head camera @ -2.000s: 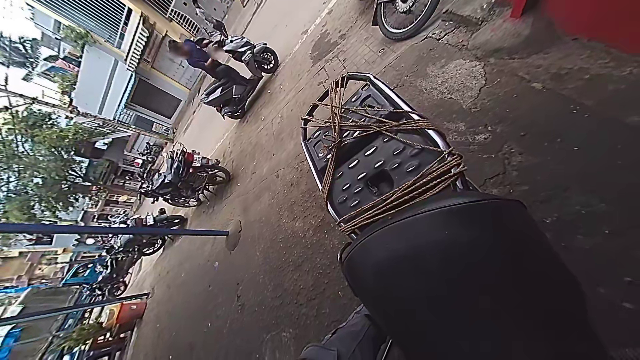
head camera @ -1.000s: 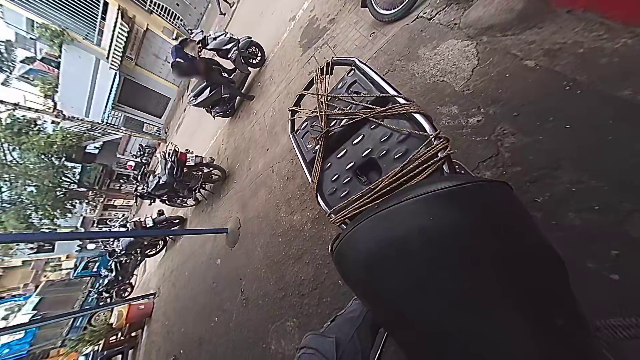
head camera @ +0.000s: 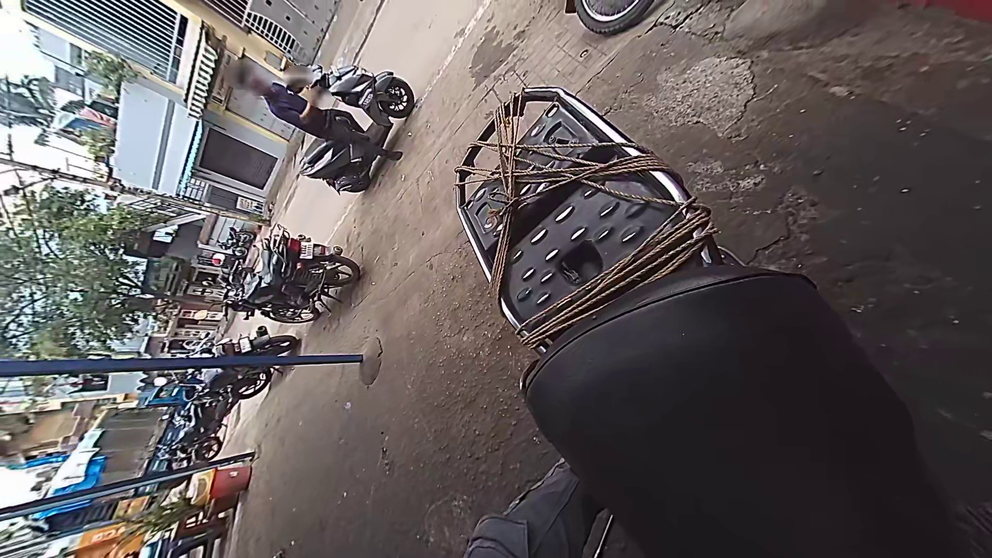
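Neither my left hand nor my right hand shows in the head view. A black vehicle seat (head camera: 721, 403) fills the lower right. Beyond its far end is a black rear carrier (head camera: 597, 221) with a chrome tubular frame and raised oval studs. Brown rope (head camera: 620, 287) is wound around the carrier in several turns beside the seat, and more strands cross over its far part, bunched at the frame's left side. Grey cloth, seemingly clothing (head camera: 535, 515), lies against the seat's lower left edge.
The view is tilted sideways. A person in dark clothing sits on a grey scooter (head camera: 341, 159) at the upper left. Parked motorcycles (head camera: 291, 275) line the left side. A blue pole (head camera: 232, 363) stands on the paving. Part of a wheel (head camera: 612, 12) shows at the top.
The scooter and its rider shift slightly against the street behind them. The rope and carrier keep the same arrangement.
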